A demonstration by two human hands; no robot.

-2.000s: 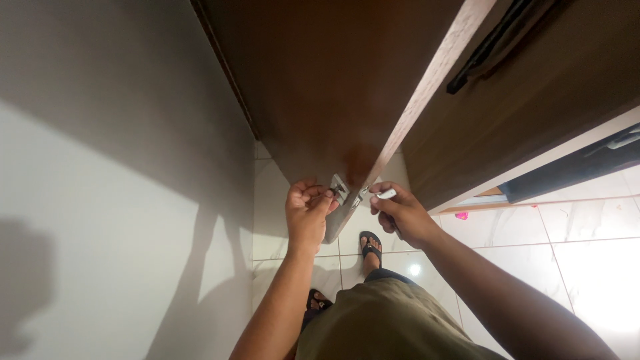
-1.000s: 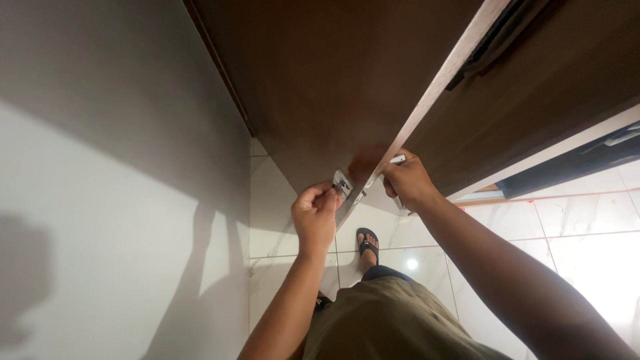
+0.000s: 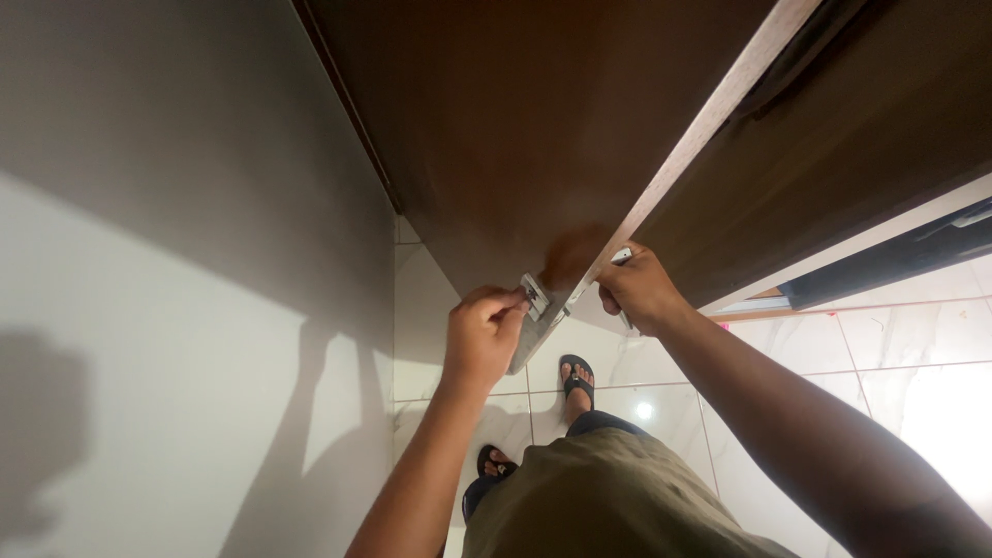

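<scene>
A dark brown wooden door [image 3: 527, 132] stands open, its pale edge [image 3: 697, 132] running down through the middle of the view. On its left face is a light metal lock plate [image 3: 535, 297], pinched between the thumb and fingers of my left hand [image 3: 484, 329]. My right hand [image 3: 639, 291] is at the other face, closed around a metal handle plate [image 3: 622, 255] that shows above and below the fingers. Between the hands, a small metal latch part [image 3: 564, 312] shows at the door's edge. The door hides some right fingertips.
A white wall [image 3: 155, 349] with shadows rises at the left. Brown wooden furniture or panelling [image 3: 837, 178] is at the right, with a dark object [image 3: 883, 263] below it. My sandalled feet [image 3: 577, 376] stand on white floor tiles [image 3: 620, 364] beneath the door.
My right hand has moved up along the door's right side and now covers more of the handle plate. My left hand stays at the lock plate on the left face.
</scene>
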